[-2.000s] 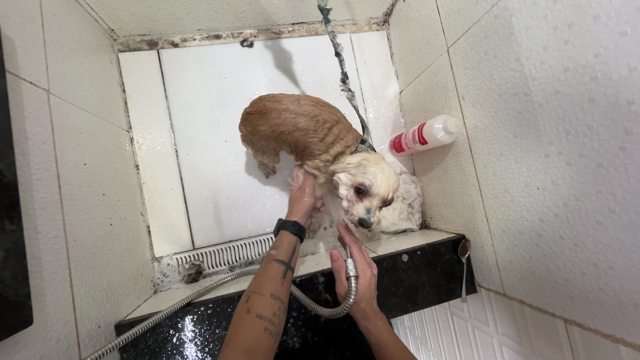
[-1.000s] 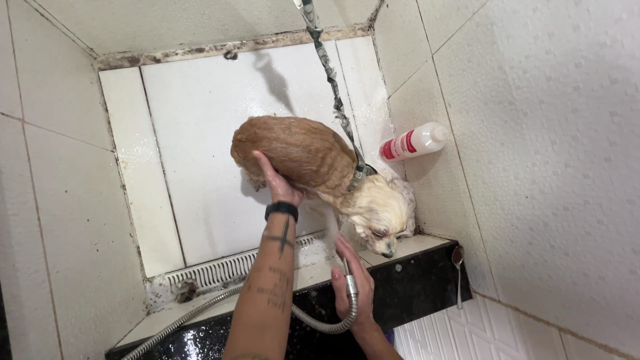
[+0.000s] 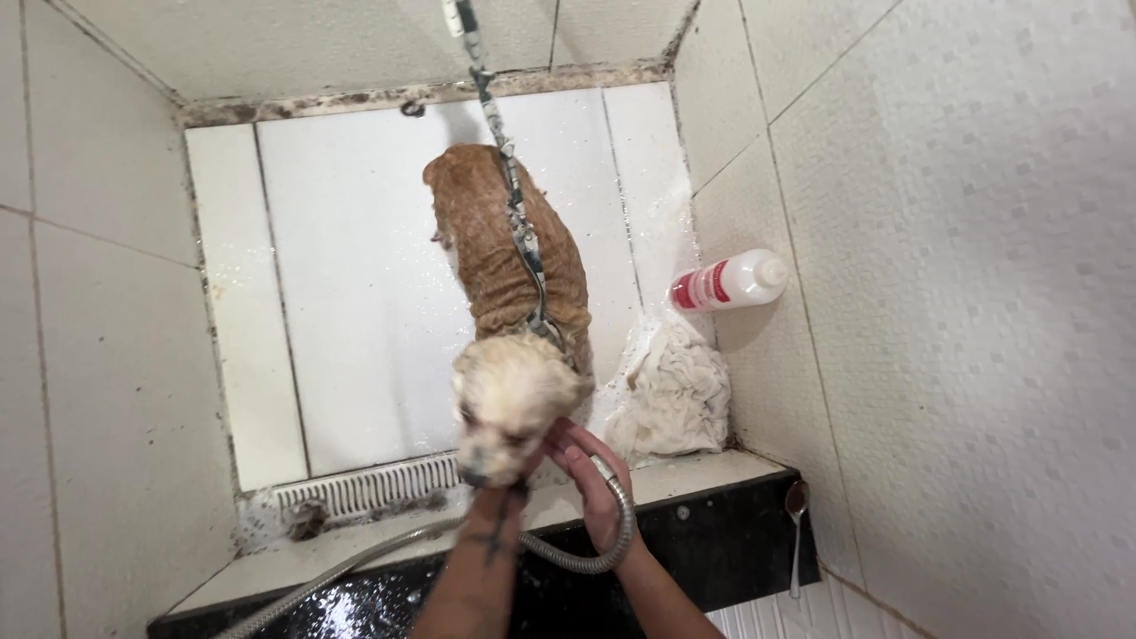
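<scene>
A wet dog (image 3: 506,240) with a brown body and a cream head stands on the white tile floor, its head toward me and slightly blurred. A patterned leash (image 3: 524,235) runs from its neck up past the top edge. My left hand (image 3: 531,466) is mostly hidden beneath the dog's muzzle, so its grasp cannot be made out. Beside the dog's chin, my right hand (image 3: 596,484) is closed around the end of a metal shower hose (image 3: 621,524). The hose loops below that hand and runs off to the lower left.
A white and red bottle (image 3: 729,280) leans by the right wall. Below it lies a crumpled wet white cloth (image 3: 679,390). A slotted drain grate (image 3: 373,486) runs along the near side, behind the black ledge (image 3: 719,541). A spoon (image 3: 796,532) rests at the ledge's right end.
The dog has turned from sideways to facing me, uncovering more of the white cloth. My left hand has moved from the dog's side to under its head. My right hand still holds the hose.
</scene>
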